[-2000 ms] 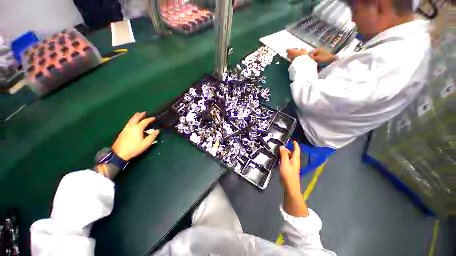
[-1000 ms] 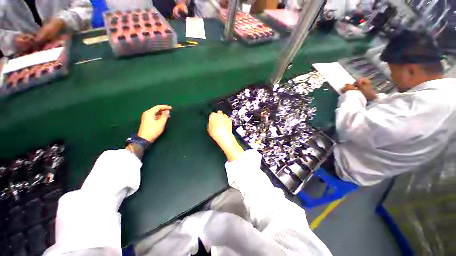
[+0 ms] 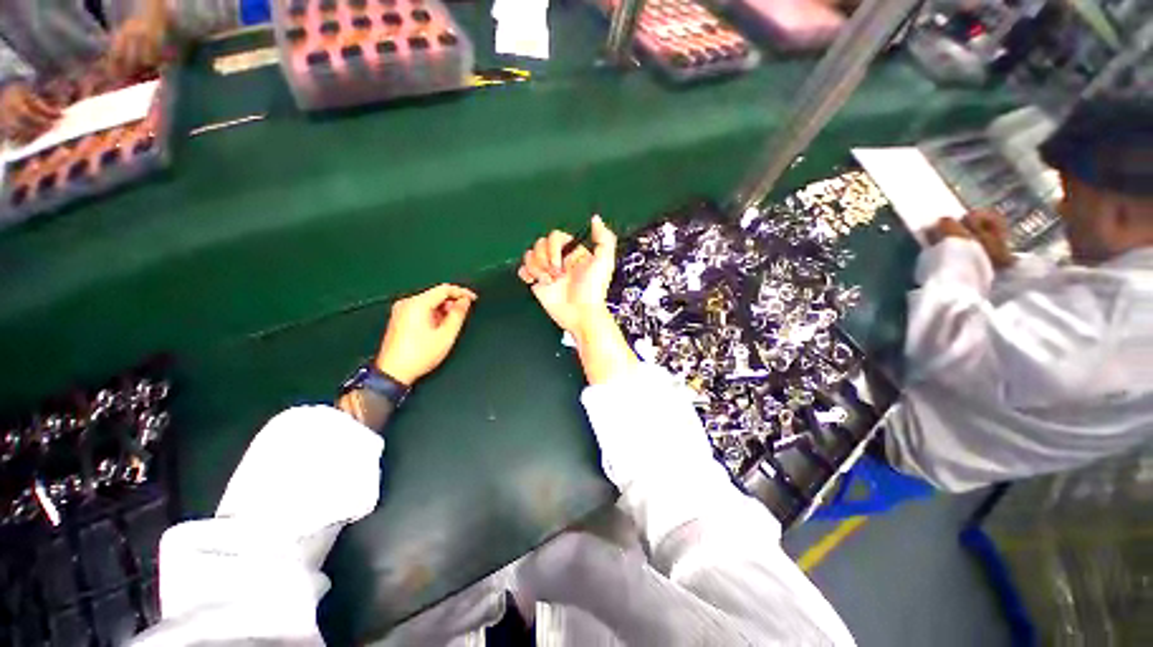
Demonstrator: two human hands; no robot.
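A loose heap of small shiny silver-and-black metal parts [image 3: 746, 316] lies on a black pocketed tray [image 3: 809, 470] to the right on the bench. My right hand [image 3: 575, 281] is at the heap's left edge, palm turned up and fingers partly curled. A small dark spot shows by its fingertips; whether it is a held part is unclear. My left hand [image 3: 427, 334], with a dark wrist strap, is over the green mat with its fingers curled together; what is inside is hidden. Another black tray [image 3: 95, 556] with metal parts in its back rows is at the far left.
A metal post [image 3: 822, 108] stands behind the heap. Pale small parts [image 3: 845, 200] lie beyond it, near a white sheet [image 3: 908, 190]. A seated person [image 3: 1024, 341] works at right. Pink-orange trays [image 3: 373, 53] sit across the green bench [image 3: 379, 177]; another person's hands show upper left.
My right hand went from the tray's right front corner to the heap's left side, then turned palm up. My left hand moved right. The view swung left, bringing the left tray into sight.
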